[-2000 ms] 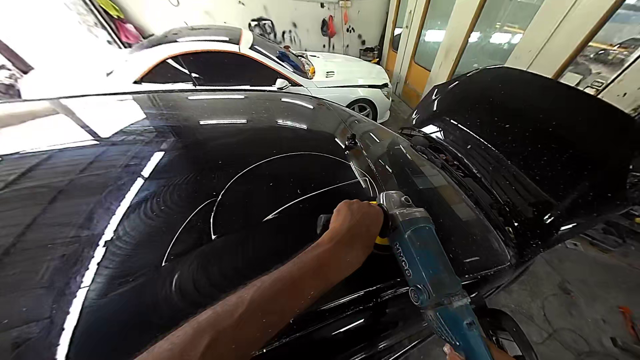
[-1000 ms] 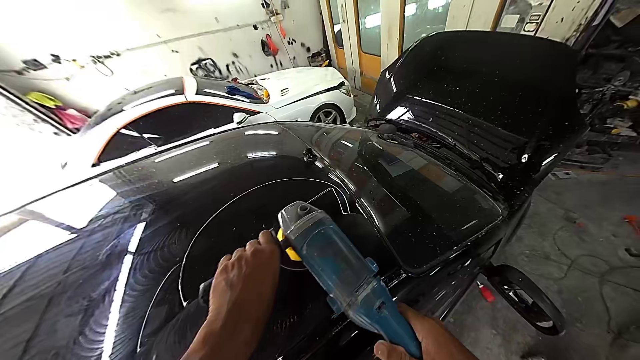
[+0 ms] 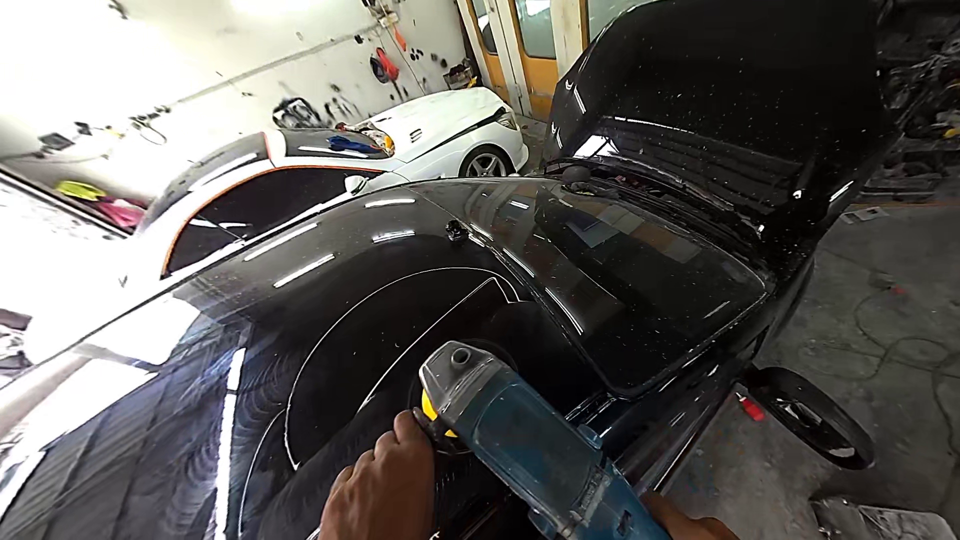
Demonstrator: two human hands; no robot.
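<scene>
A blue power polisher (image 3: 540,450) with a metal gear head lies over the glossy black car roof (image 3: 397,322), its yellow backing pad (image 3: 431,409) partly showing under the head. My left hand (image 3: 386,480) is closed around the side handle, most of which it hides. At the bottom edge, my right hand (image 3: 679,521) grips the rear of the blue body; only part of this hand is in view. Swirl marks and reflections of lights show on the roof to the left of the tool. The pad's underside is hidden.
Beyond the roof are the black car's windshield (image 3: 645,270) and raised hood (image 3: 720,97). A side mirror (image 3: 814,420) sticks out at right, above a floor with a cable (image 3: 900,345). A white car (image 3: 450,120) stands behind, near the wall (image 3: 247,45).
The polisher has moved across the roof toward my left side since two seconds ago, with both hands on it. The view has also shifted.
</scene>
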